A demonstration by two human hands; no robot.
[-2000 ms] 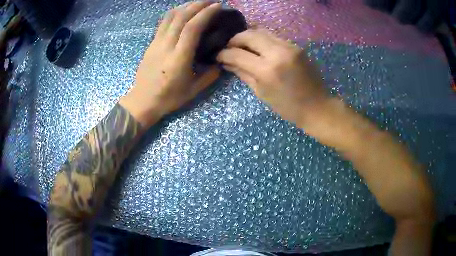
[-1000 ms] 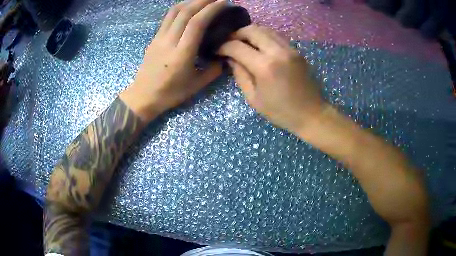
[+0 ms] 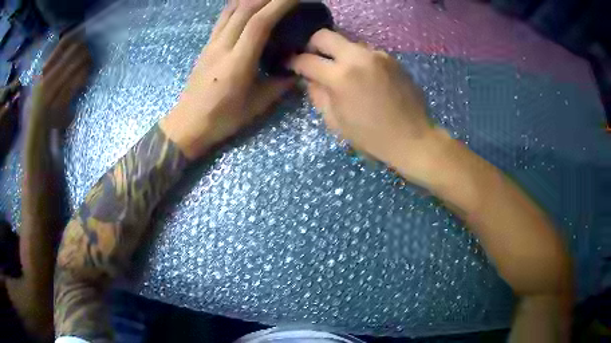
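Note:
A black plastic housing, dark and hollow-looking, is at the top centre over the bubble wrap. My left hand is wrapped around its left side, with the thumb along its near edge. My right hand is at its right side, with thumb and fingertips together at the housing's opening or near edge. Whether the right fingers pinch a small piece is hidden. The inside of the housing is too dark to make out.
Clear bubble wrap covers the table, with pink wrap at the far side. Another person's hand and forearm reach in at the left. A pale round rim shows at the bottom edge. Dark objects stand at the far left.
Another person's arm has come in at the left, where the loose black cap lay; that cap no longer shows. My hands stay at the housing, with small shifts of my right fingers.

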